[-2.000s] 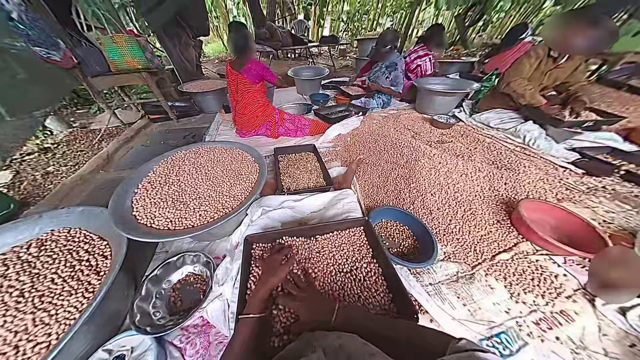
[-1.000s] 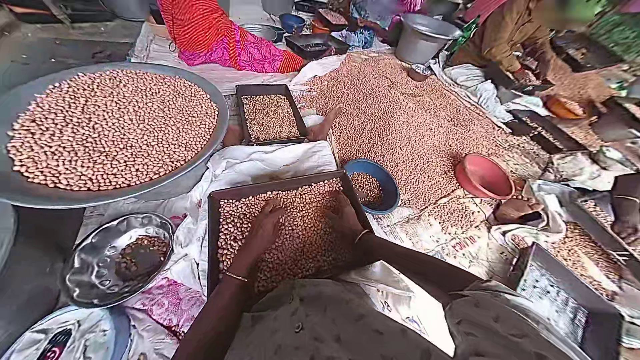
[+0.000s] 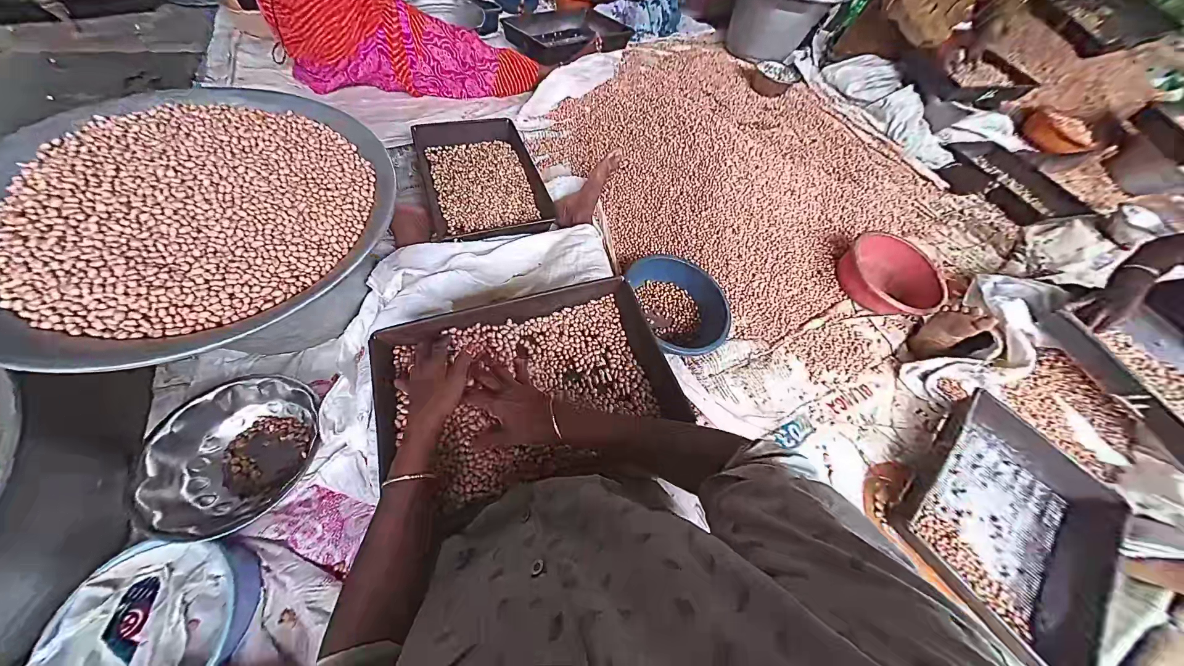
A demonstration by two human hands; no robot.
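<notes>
A dark rectangular tray (image 3: 671,384) of shelled peanuts lies before me, close against my body. My left hand (image 3: 439,384) rests on the peanuts at the tray's left side, fingers spread and pointing away from me. Just beside it, my right hand (image 3: 513,407) reaches across from the right, fingers apart on the peanuts (image 3: 583,351). Neither hand is closed around anything that I can see. A patch of the tray's floor shows between the nuts right of my right hand. At the tray's upper right corner stands a blue bowl (image 3: 714,310) with some peanuts in it.
Left stands a wide metal basin (image 3: 384,199) of peanuts above a shiny metal dish (image 3: 171,462). A smaller dark tray (image 3: 421,139) lies ahead, near bare feet. A large peanut heap (image 3: 731,176), a red bowl (image 3: 888,273) and a sieve tray (image 3: 1096,536) are to the right, with co-workers around.
My right hand, at the tray's right side a second ago, has moved left next to my left hand. The view has tilted down since two seconds ago.
</notes>
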